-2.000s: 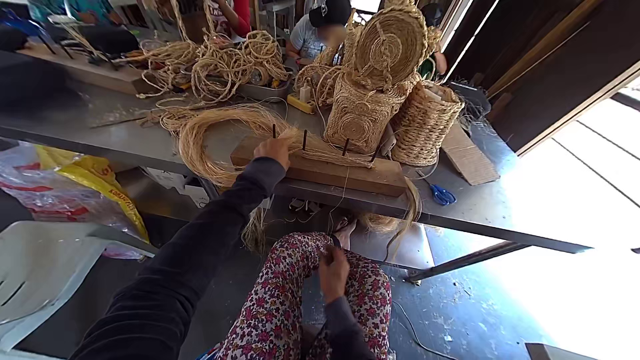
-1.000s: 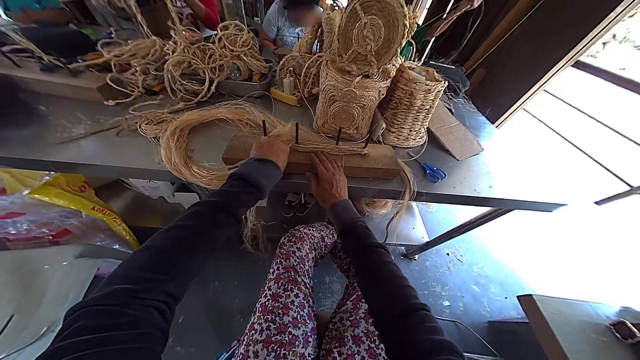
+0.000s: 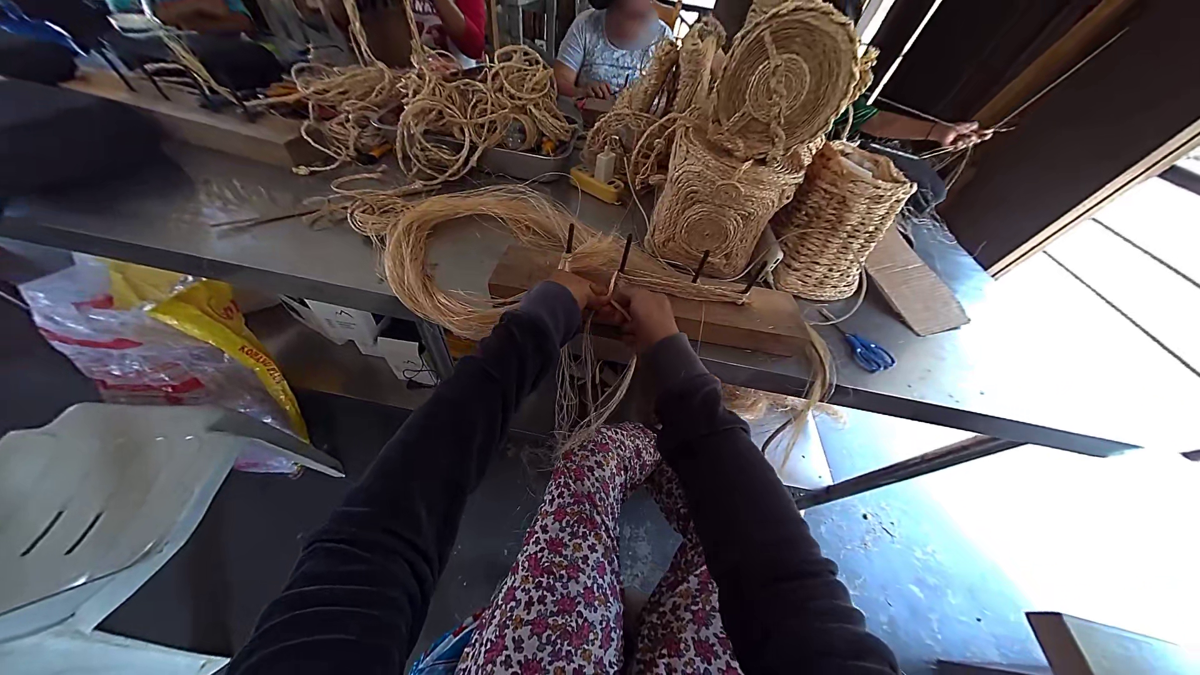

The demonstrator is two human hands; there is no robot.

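A wooden block [image 3: 750, 323] with several upright dark metal pegs lies along the table's near edge. Pale plant fibre [image 3: 422, 234] curves in a thick hank at its left and runs along the pegs. At the second peg, my left hand [image 3: 579, 291] and my right hand [image 3: 647, 317] meet, both gripping fibre strands there; the fingertips are partly hidden. Loose strands [image 3: 591, 394] hang below the hands in front of the table edge. Another fibre tail [image 3: 817, 366] droops over the block's right end.
Woven baskets [image 3: 712, 202] stand behind the block, near coiled rope [image 3: 469, 112] in a metal tray. Blue-handled scissors [image 3: 870, 352] and cardboard [image 3: 914, 281] lie right. A plastic chair [image 3: 112, 497] and plastic bags [image 3: 159, 347] are at left. People sit across the table.
My right hand has risen from my lap to the block, then moved left along it to my left hand. My left hand has shifted from the first peg toward the second.
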